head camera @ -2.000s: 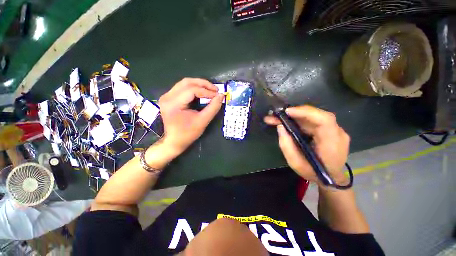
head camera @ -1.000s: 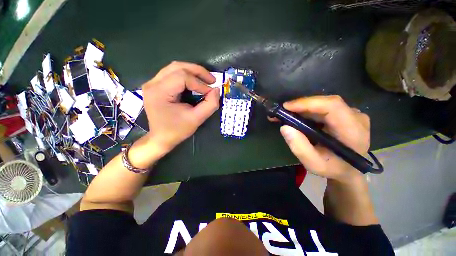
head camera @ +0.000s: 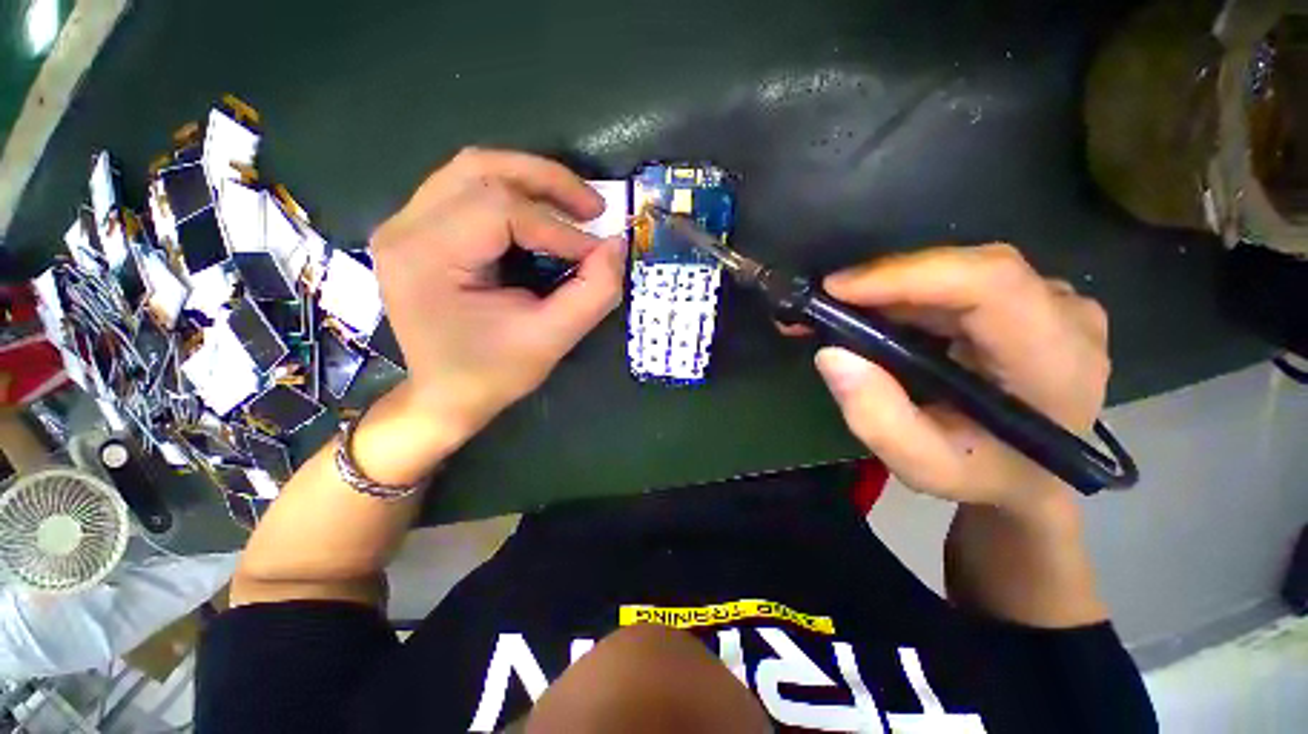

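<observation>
A blue phone circuit board (head camera: 703, 211) with a white keypad area (head camera: 671, 318) lies on the green mat. My left hand (head camera: 495, 280) holds a white LCD screen (head camera: 610, 210) between thumb and fingers at the board's upper left edge. Its orange flex cable (head camera: 643, 230) lies over the board's edge. My right hand (head camera: 961, 373) holds a black soldering iron (head camera: 932, 376) like a pen, slanting up and left. The iron's tip is at the flex cable; whether it touches is too small to tell.
A heap of LCD screens (head camera: 230, 287) lies on the mat (head camera: 474, 72) at the left. A small white fan (head camera: 60, 531) stands at the lower left. A tan-brown pot (head camera: 1169, 122) is cut off at the upper right.
The iron's tip has come from beside the board onto the flex cable area. The view has shifted, so the pot is now further right and partly cut off, and the red-black rectangle has left view.
</observation>
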